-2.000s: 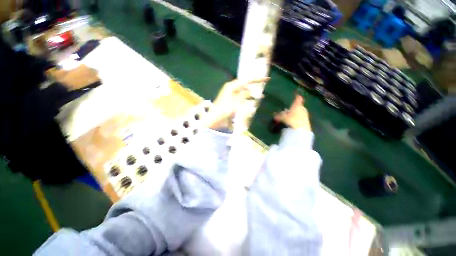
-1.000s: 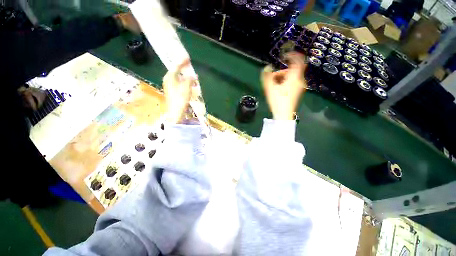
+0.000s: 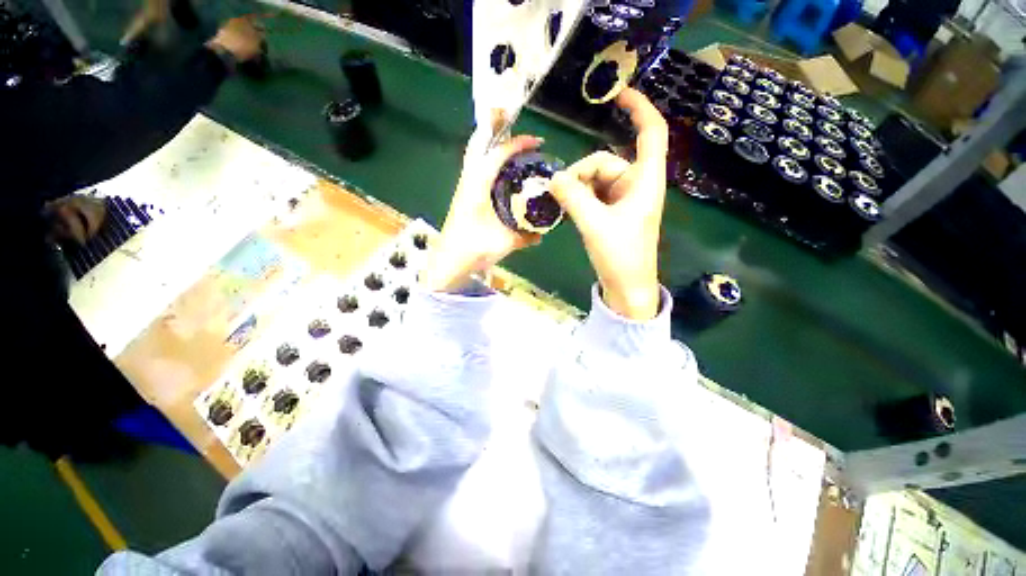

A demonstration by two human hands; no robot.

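My left hand (image 3: 467, 219) holds a black cylindrical housing (image 3: 509, 186) with its open end turned towards my right hand. It also holds an upright off-white perforated strip (image 3: 520, 28), cut off by the top edge. My right hand (image 3: 624, 208) pinches a pale ring (image 3: 537, 209) with thumb and a finger at the housing's open end; whether it is seated cannot be told. A second pale ring (image 3: 590, 90) is at my raised right fingertip.
A perforated tray (image 3: 304, 338) lies on the bench at left. A green conveyor belt (image 3: 788, 338) carries loose black housings (image 3: 720, 293). Beyond it stand silver-topped housings (image 3: 793, 135). A perforated metal upright (image 3: 934, 450) is at right. A coworker's hand (image 3: 239, 39) reaches over the belt at upper left.
My left hand has moved right and now holds a housing. My right hand has come down beside it, holding rings. The loose housings on the belt have shifted right.
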